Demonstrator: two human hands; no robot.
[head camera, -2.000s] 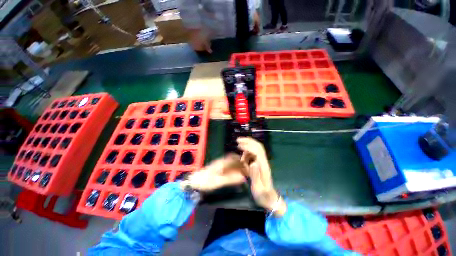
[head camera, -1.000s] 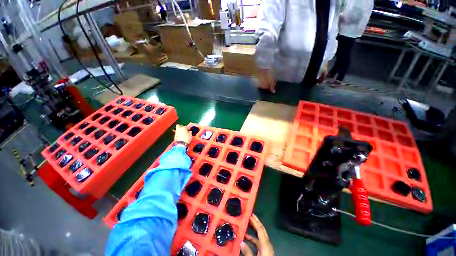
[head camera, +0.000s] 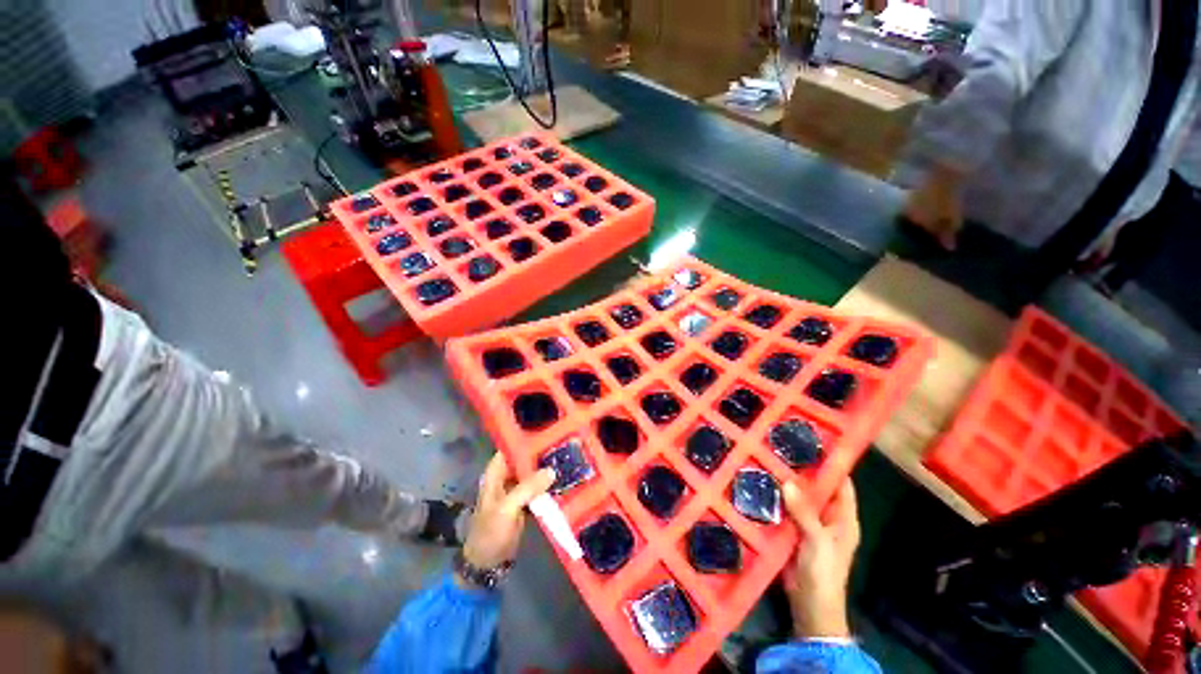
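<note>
A red tray (head camera: 638, 457) with a grid of square pockets holds black units (head camera: 661, 491) and bends slightly in the middle. My left hand (head camera: 495, 529) grips its near left edge, thumb on top by a white strip. My right hand (head camera: 823, 553) grips its near right edge, fingertips beside a unit. The tray is raised and tilted over the bench edge. Whether its far edge touches the bench cannot be told.
A red tray stack (head camera: 540, 279) filled with units stands beyond, above a red stool (head camera: 345, 306). A black fixture with red lever (head camera: 1171, 619) and another red tray (head camera: 1021, 454) are at right. A person's grey trouser leg (head camera: 217, 441) is at left; a pale-coated person (head camera: 1040, 119) stands opposite.
My view has turned left. Both hands now hold the tray by its near edges; a second ago my left hand was at its far left corner. The tray has turned and lifted.
</note>
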